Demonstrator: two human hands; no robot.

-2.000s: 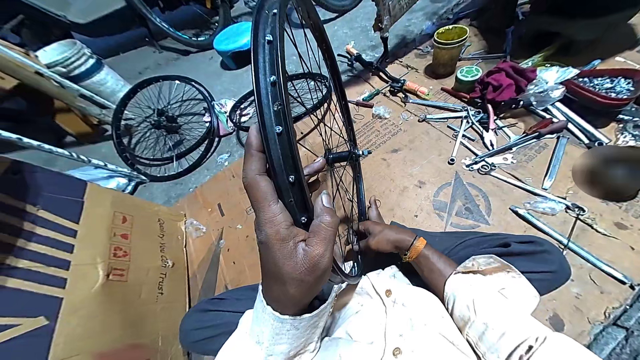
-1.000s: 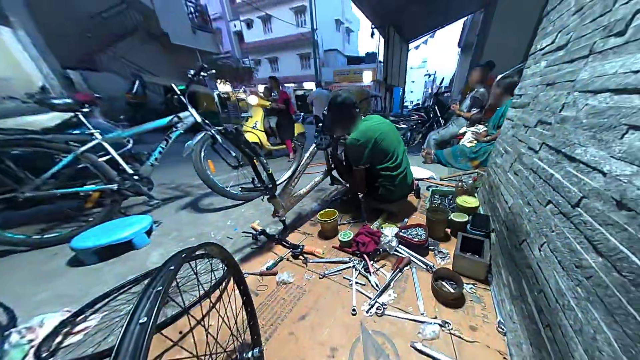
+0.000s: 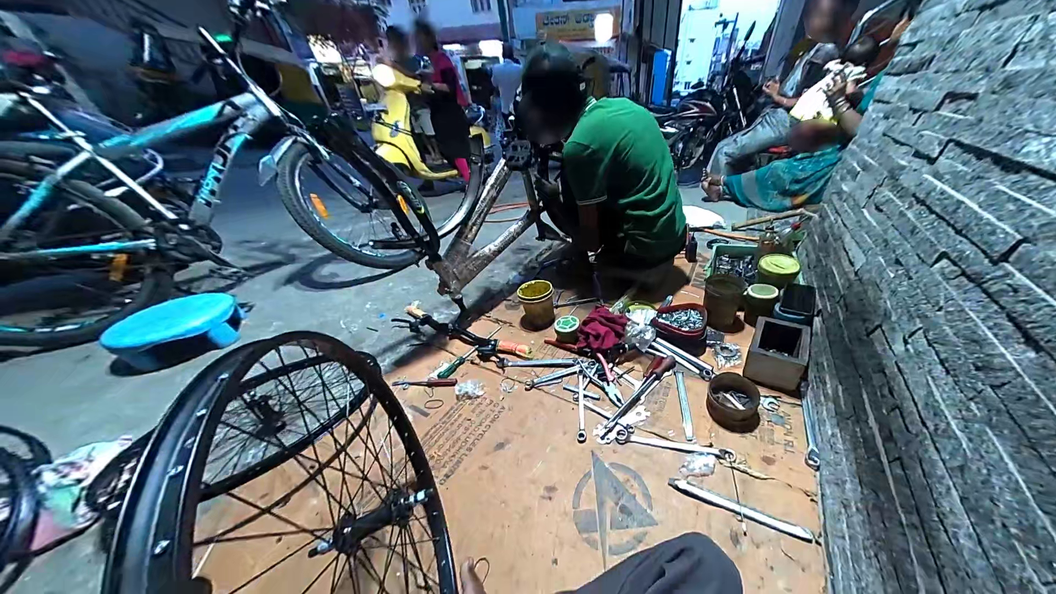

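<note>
A black spoked bicycle wheel stands upright at the lower left, its hub facing right. One fingertip, apparently of my right hand, shows at the bottom edge beside the rim; the rest of that hand is out of frame, so its hold cannot be told. A small dark tip at the foot of the near rim may belong to my left hand, but this is unclear. Behind this wheel lies another spoked wheel. Combination wrenches, a red-handled screwdriver and pliers lie on the cardboard ahead.
My knee is at the bottom. A maroon cloth, yellow tin, square box and round tin stand beyond. A person in green crouches by a bicycle frame. Blue stool left; stone wall right.
The view has swung up to the street and then partly down again. Two seconds ago my left hand gripped the rim and my right hand was low beside it; now both are almost wholly out of frame.
</note>
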